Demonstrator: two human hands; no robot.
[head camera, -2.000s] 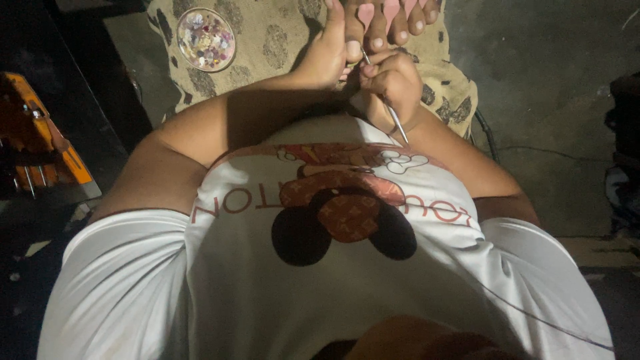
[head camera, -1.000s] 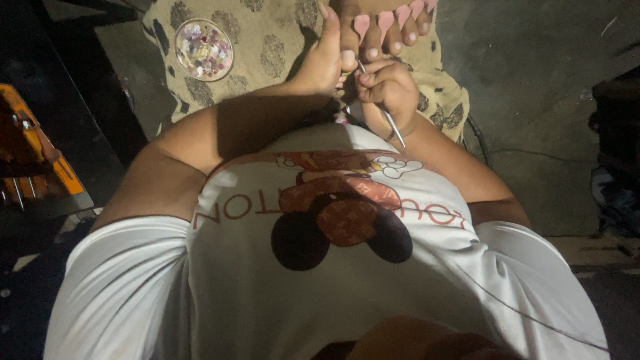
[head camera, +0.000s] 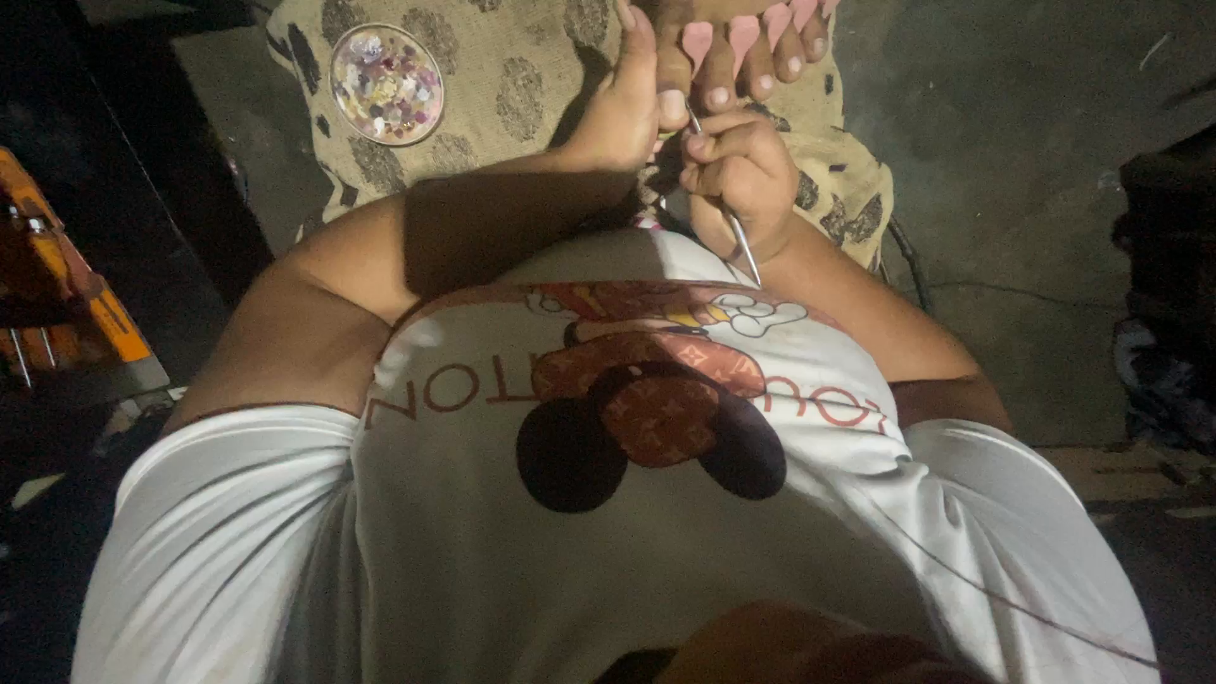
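Note:
At the top of the head view, a person's foot (head camera: 673, 66) rests on a patterned cushion with its toes toward me. A pink toe separator (head camera: 744, 38) sits between the toes. My right hand (head camera: 746, 176) is shut on a slim metal nail tool (head camera: 744, 249), whose upper tip is beside the big toenail. The tool's other pointed end comes out below the hand, near my shirt. My left hand (head camera: 617, 104) is beside the big toe, thumb pointing up; its other fingers are mostly hidden, and whether they grip the toe cannot be told.
A round dish (head camera: 388, 85) with multicoloured contents lies on the cushion (head camera: 518, 81) at the upper left. An orange object (head camera: 90, 266) stands at the far left, in shadow. Dark items (head camera: 1173, 285) are at the right edge, and a thin cable (head camera: 1016, 293) crosses the floor.

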